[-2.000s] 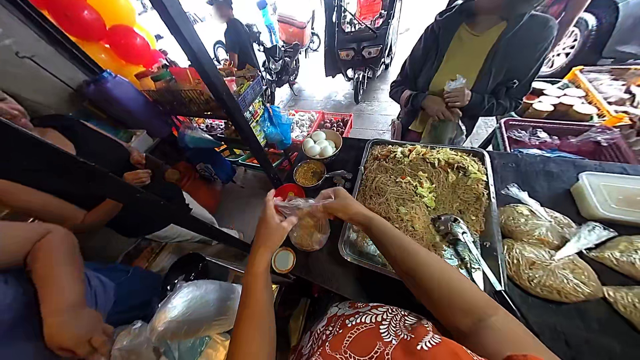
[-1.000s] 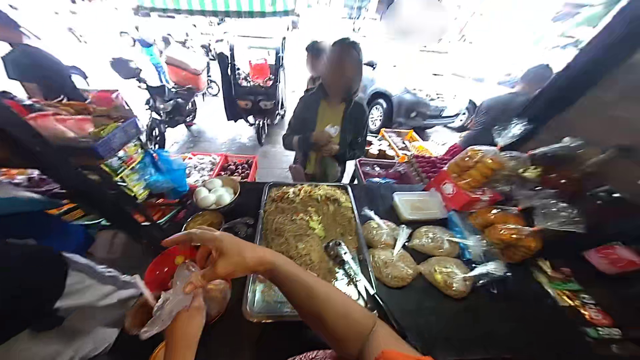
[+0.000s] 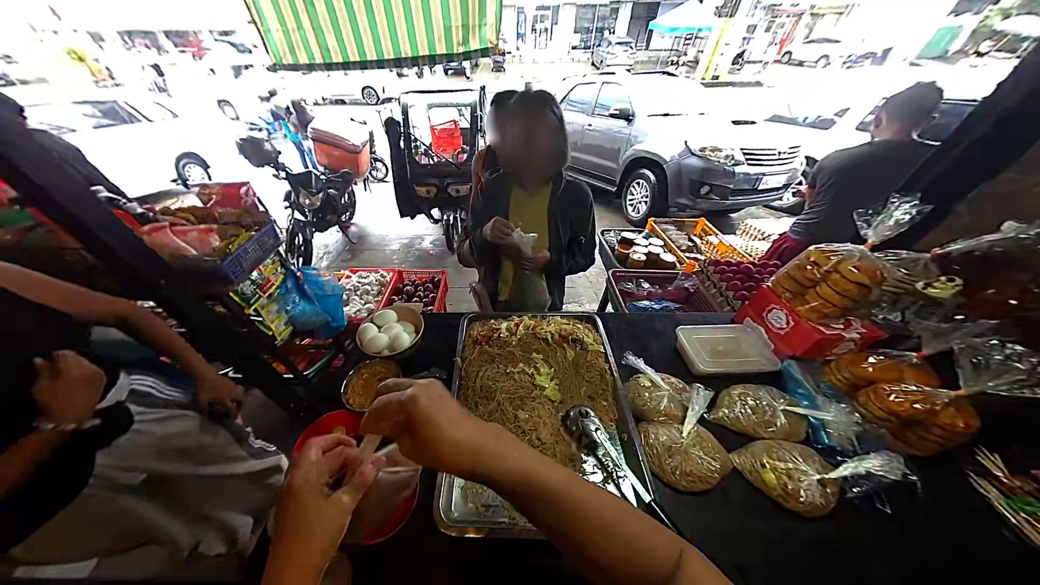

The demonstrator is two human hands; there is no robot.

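My left hand and my right hand meet at the twisted neck of a clear plastic bag, each pinching it. The bag hangs over a red bowl; its contents are mostly hidden. Just beyond my hands sit a small bowl of brown crumbly food and a bowl of peeled white eggs. To the right, a metal tray of cooked noodles has metal tongs resting in it. Several knotted bags of noodles lie right of the tray.
A lidded plastic container and a red box stand at the right, near bagged bread. A person stands across the counter holding a small bag. Another person's arm is at the left. Crates stand beyond the counter.
My hands have come together again at the bag's neck; one second ago my right hand's fingers were spread above it. The view has swung up and to the right.
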